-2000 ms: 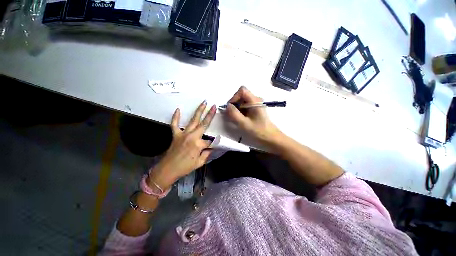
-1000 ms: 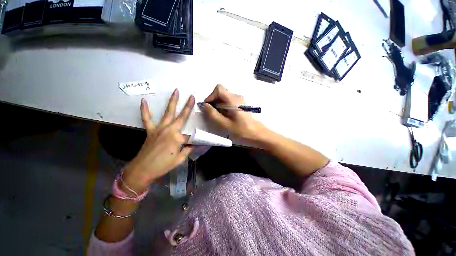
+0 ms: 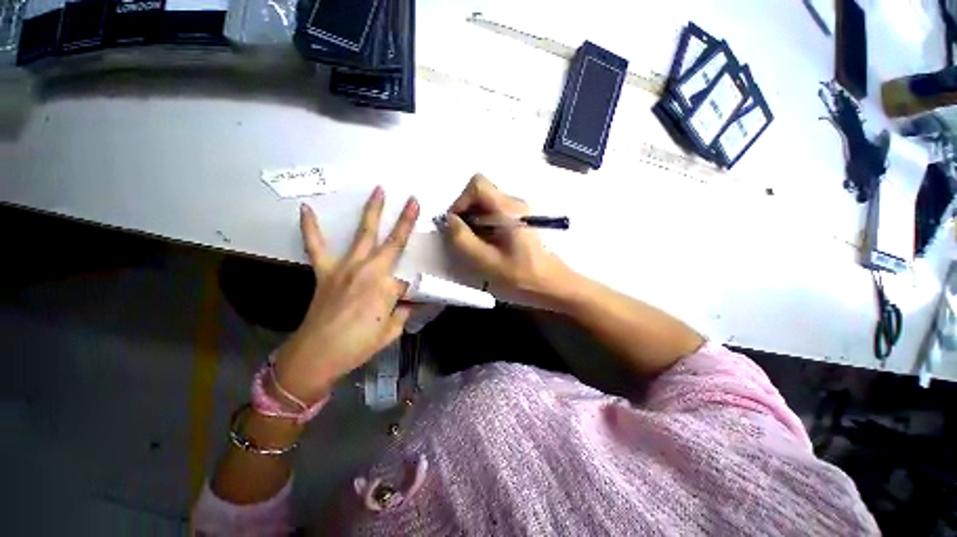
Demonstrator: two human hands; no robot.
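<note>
My right hand (image 3: pixel 502 239) holds a dark pen (image 3: pixel 548 221), its tip down near the table's front edge. My left hand (image 3: pixel 355 296) lies at the table edge with three fingers spread. A curled white label strip (image 3: pixel 453 292) is held between its thumb side and fingers and hangs over the edge. A white paper slip with handwriting (image 3: pixel 297 181) lies just beyond my left fingertips. What lies under the pen tip is hard to make out.
Beyond my hands are a black hang tag stack (image 3: pixel 588 103), fanned labelled tags (image 3: pixel 716 100), a black card pile (image 3: pixel 362 47) and bagged tags (image 3: pixel 126 26). At right are black strings (image 3: pixel 855 142), a phone (image 3: pixel 851 47) and scissors (image 3: pixel 888 320).
The view has shifted, so the table's things and both hands appear further left and slightly higher than in the oldest frame. The pen stays in my right hand, the strip in my left.
</note>
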